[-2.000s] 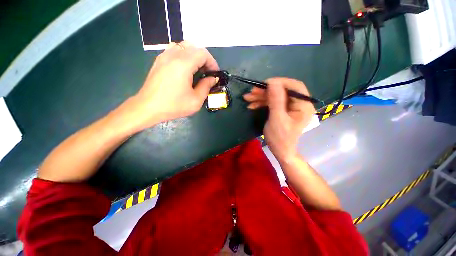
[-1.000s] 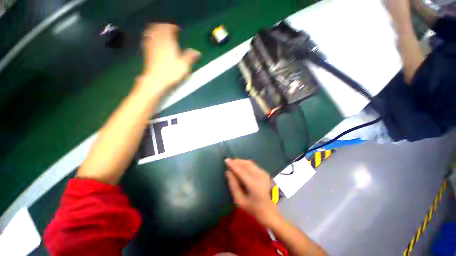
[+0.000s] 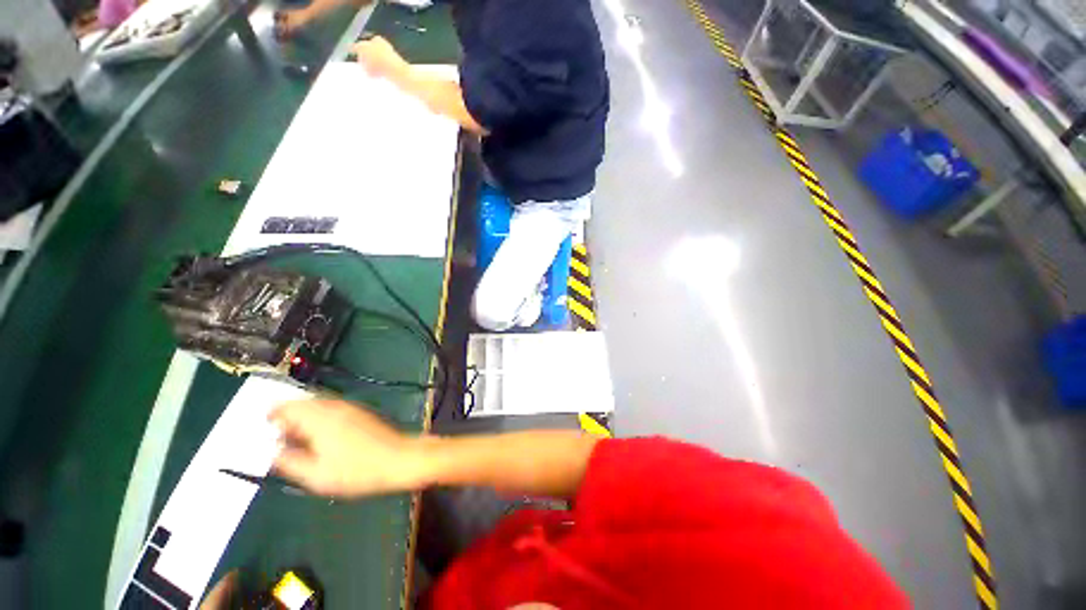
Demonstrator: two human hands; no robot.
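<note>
My right hand (image 3: 345, 450), blurred, is over the right edge of the long white backing sheet (image 3: 226, 447). Thin dark tweezers (image 3: 242, 475) stick out from its lower fingers over the sheet. A small open device housing with a yellow-edged battery (image 3: 293, 590) is at the bottom edge, partly cut off. A sliver of my left hand (image 3: 220, 592) shows just left of it; its fingers are mostly out of the picture, so its hold is hidden. Black rectangles (image 3: 153, 578) are on the sheet's lower end.
A dark box (image 3: 244, 312) with a red light and black cables (image 3: 399, 312) stands beyond the sheet. Another person in dark clothing (image 3: 530, 89) works over a larger white sheet (image 3: 357, 149). A small device (image 3: 229, 187) lies on the green conveyor belt. Blue bins (image 3: 917, 173) stand at right.
The view has swung right. The battery device now shows at the bottom beside my left hand, which was reaching over the belt. My right hand has moved to the sheet near the dark box.
</note>
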